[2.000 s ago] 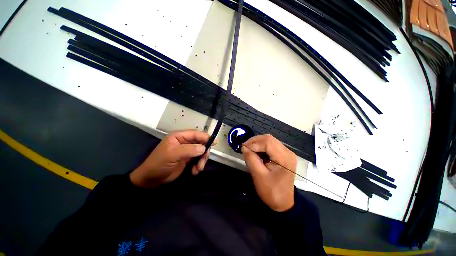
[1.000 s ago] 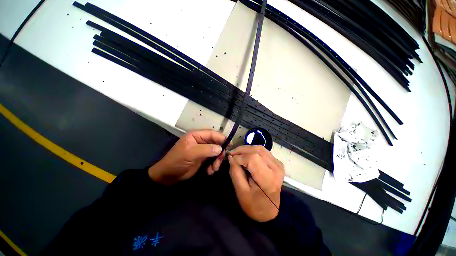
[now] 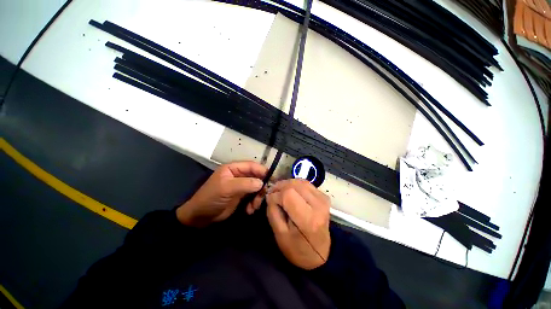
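Note:
My left hand [image 3: 222, 192] grips the near end of a black strap [image 3: 297, 84], which runs away across the board. My right hand [image 3: 301, 222] holds a thin dark applicator [image 3: 309, 239] pen-like, its fingers close to the strap end. The applicator's tip is hidden by my fingers. The round black paint pot [image 3: 308, 171] stands just beyond my right hand, with a bright reflection on its dark liquid. The working strap bundle [image 3: 241, 111] lies across the board under the held strap.
The beige-grey board [image 3: 338, 90] lies on the white table [image 3: 139, 127]. A crumpled, black-smeared white rag [image 3: 428, 184] lies on the bundle at right. Loose curved straps [image 3: 411, 96] and a larger strap stack [image 3: 435, 42] lie beyond. Orange-brown panels [image 3: 531, 23] are at the far right.
My right hand has moved left from beside the pot to the strap end with the applicator. My left hand still holds the strap. The camera view has shifted slightly.

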